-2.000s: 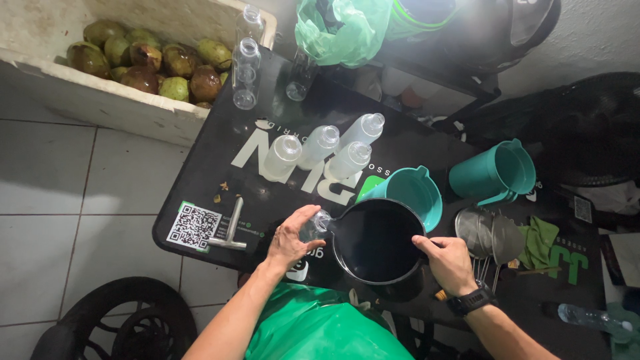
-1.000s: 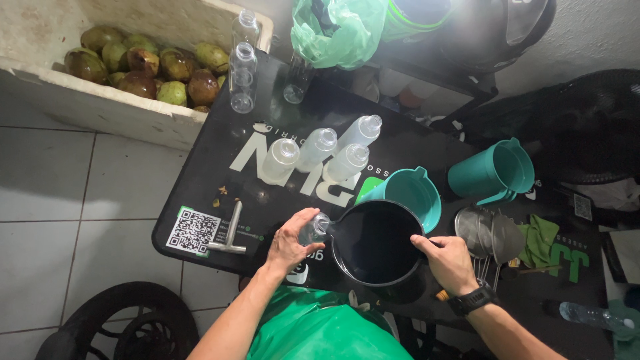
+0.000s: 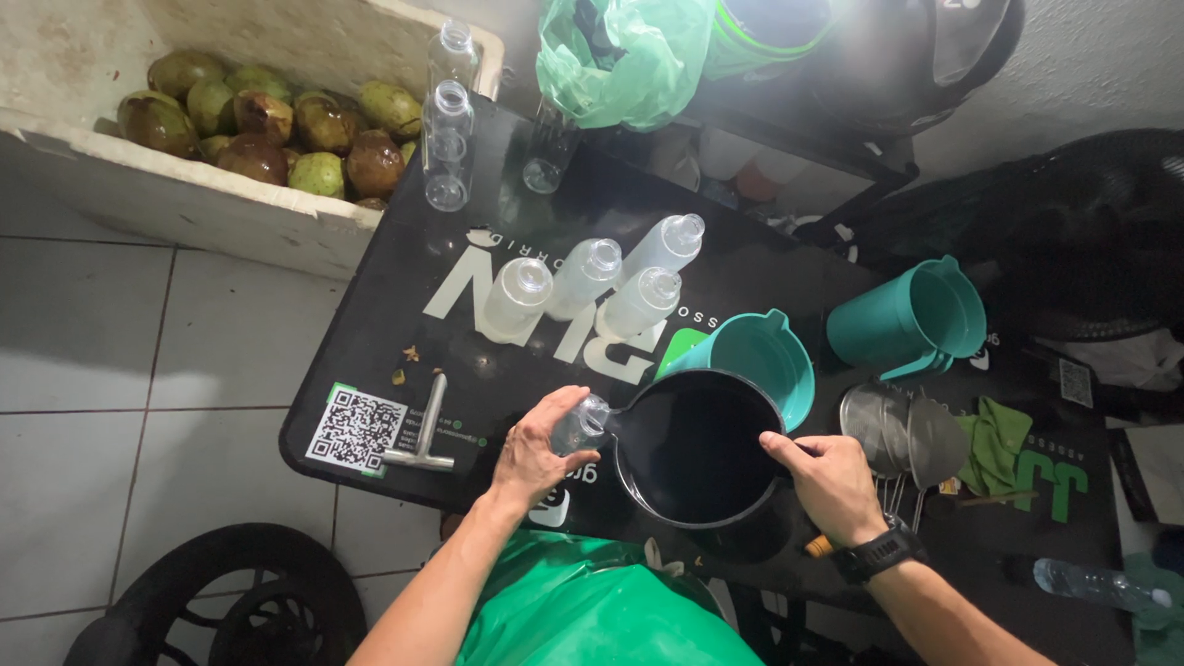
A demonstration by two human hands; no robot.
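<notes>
My left hand (image 3: 541, 449) grips a clear plastic bottle (image 3: 581, 427) around its side, its mouth at the spout of a black pitcher (image 3: 708, 449). With my right hand (image 3: 826, 484) I hold that pitcher by its handle, and it leans toward the bottle. Dark inner walls hide how much liquid it holds. Just behind it stands a teal pitcher (image 3: 758, 356). Several bottles with cloudy liquid (image 3: 518, 301) are grouped upright on the black table (image 3: 370, 305). Clear bottles (image 3: 448, 148) that look empty stand by the table's far left corner.
A foam box (image 3: 55, 139) of green and brown coconuts stands beyond the left edge. A metal T-shaped tool (image 3: 430, 425) lies near that edge. To the right are another teal pitcher (image 3: 902, 319), metal strainers (image 3: 888, 430) and a green cloth (image 3: 994, 444). A green plastic bag (image 3: 629, 65) is at the back.
</notes>
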